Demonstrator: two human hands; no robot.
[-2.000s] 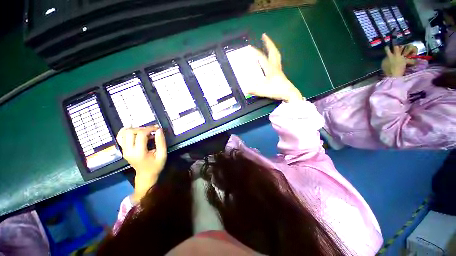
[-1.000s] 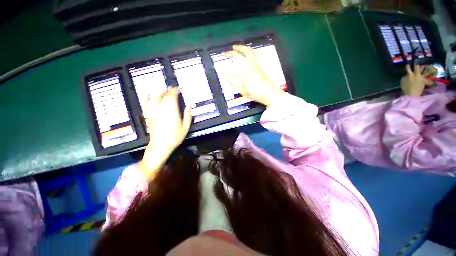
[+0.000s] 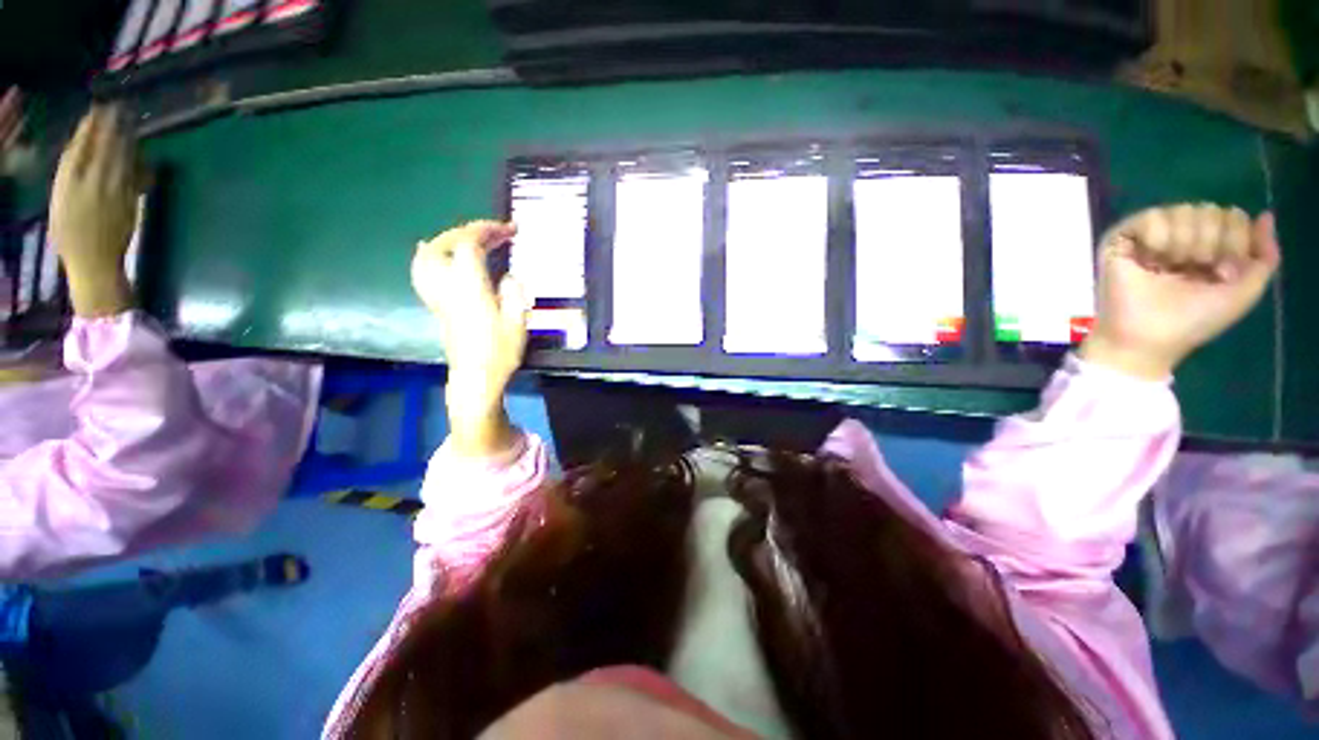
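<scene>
A black phone tray (image 3: 839, 364) lies on the green mat with several lit smartphones side by side in its slots. The rightmost smartphone (image 3: 1042, 239) shows a white page with a green block and a red block at its lower corners. The phone beside it (image 3: 907, 246) shows a red block low on the right. The leftmost phone (image 3: 550, 239) shows rows of text. My left hand (image 3: 477, 311) is at the tray's left end, empty, its fingers bent and apart, partly over the leftmost phone's edge. My right hand (image 3: 1183, 275) is a closed fist just right of the tray.
Black stacked trays (image 3: 825, 46) stand along the far side, with a brown board (image 3: 1230, 65) at far right. Another tray with lit phones (image 3: 217, 32) is at upper left. A neighbour's hand (image 3: 96, 203) and pink sleeve are at left. A blue stool (image 3: 379, 434) is below the bench.
The view has swung left, so the tray appears further right and level. Both hands have moved off the phones' middles to the tray's ends. My right hand has closed into a fist.
</scene>
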